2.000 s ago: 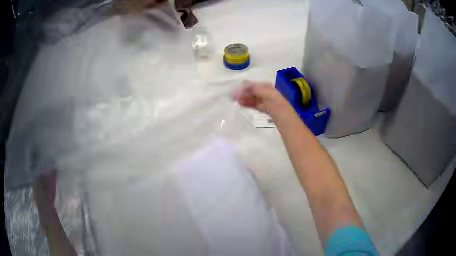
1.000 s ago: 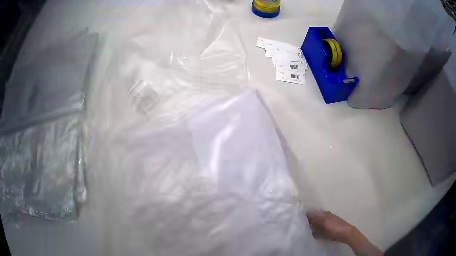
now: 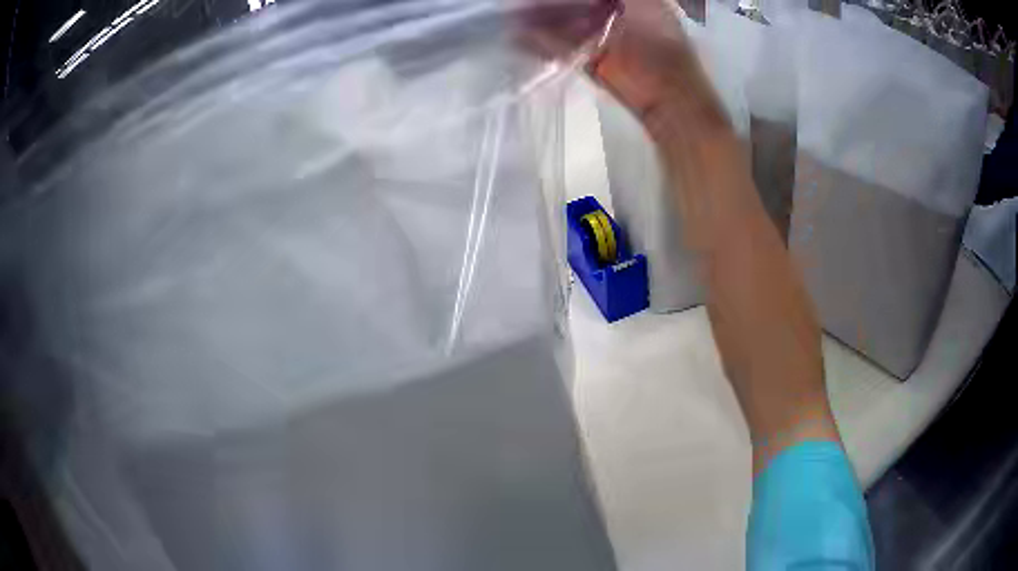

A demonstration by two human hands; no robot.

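Observation:
A grey wrapped handbag (image 3: 380, 480) stands large in front of me at the left, with white tissue (image 3: 268, 279) over its upper part. A clear polybag (image 3: 478, 223) is around it, its upper edge raised at the top of the view. My right hand (image 3: 608, 50) is at the top centre, shut on the polybag's upper edge; it is blurred and partly cut off by the frame. My left hand is not clearly visible. The bag's lower end is cut off by the picture's bottom edge.
A blue tape dispenser (image 3: 608, 262) with a yellow-centred roll stands on the white table (image 3: 670, 446), right of the polybag. Several grey bags with white tissue (image 3: 882, 245) stand upright at the right, partly behind my right arm. The table's rounded edge curves at the far right.
The wrapped bag lay low on the table and now stands large and upright inside the polybag. My right hand has moved from the lower right up to the polybag's top edge.

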